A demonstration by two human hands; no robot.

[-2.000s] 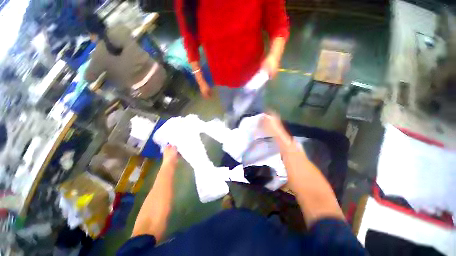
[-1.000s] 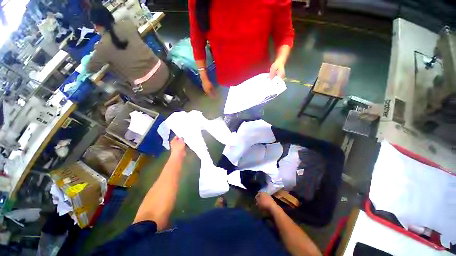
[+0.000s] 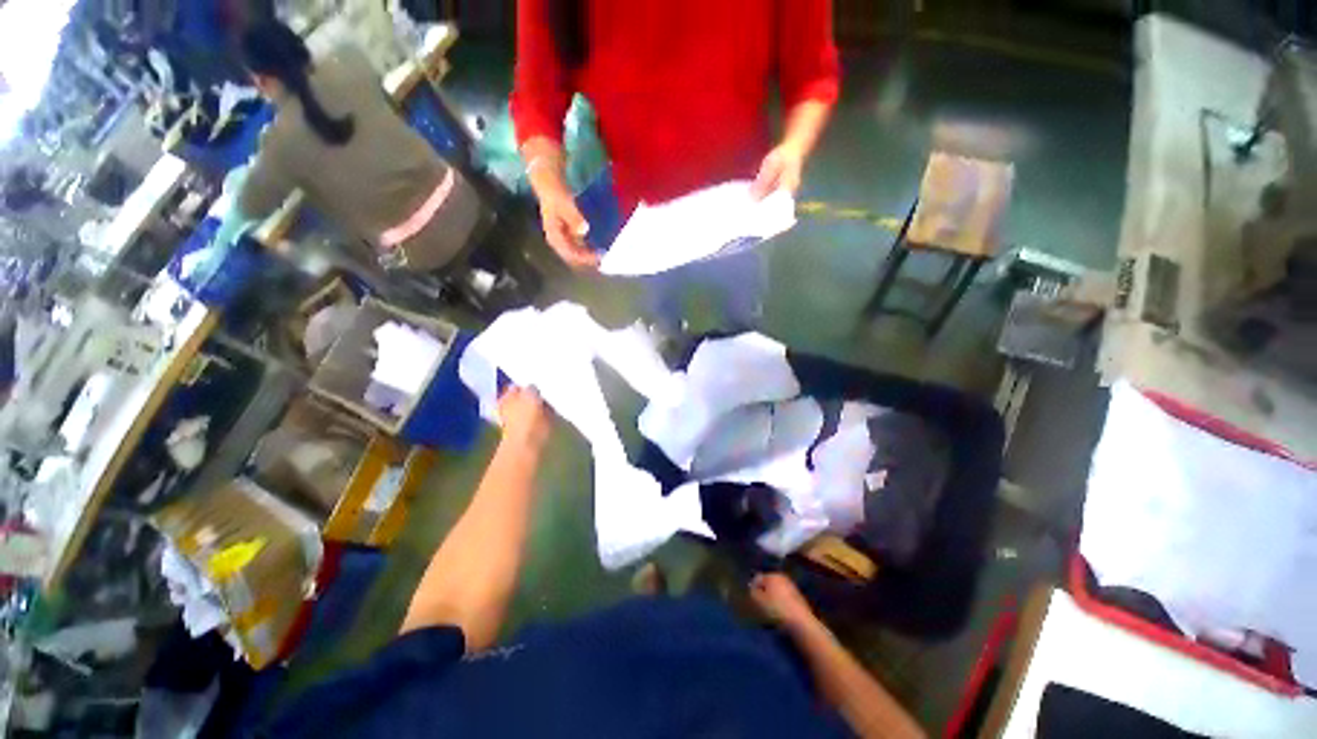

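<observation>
My left hand [image 3: 523,416] is closed on the edge of a limp white cut piece [image 3: 556,361]. The piece hangs down to the left of the dark bin [image 3: 961,433]. More white cut pieces [image 3: 744,397] lie heaped on the bin's left part, with dark cut pieces [image 3: 910,469] inside at the right. My right hand [image 3: 776,595] is small and slightly blurred at the bin's near edge, beside an orange-yellow strip [image 3: 841,557]. Its fingers look curled, but whether they grip anything does not show.
A person in red [image 3: 679,101] stands across the bin, holding a white sheet [image 3: 701,228]. A wooden stool [image 3: 961,205] stands behind the bin. Cartons [image 3: 246,556] and a seated person [image 3: 354,152] are at the left. A red-edged tray [image 3: 1228,433] is at the right.
The person in red has lowered the white sheet and brought their other hand to it. My right hand has moved from above the heap to the bin's near edge. My left hand still holds the white piece.
</observation>
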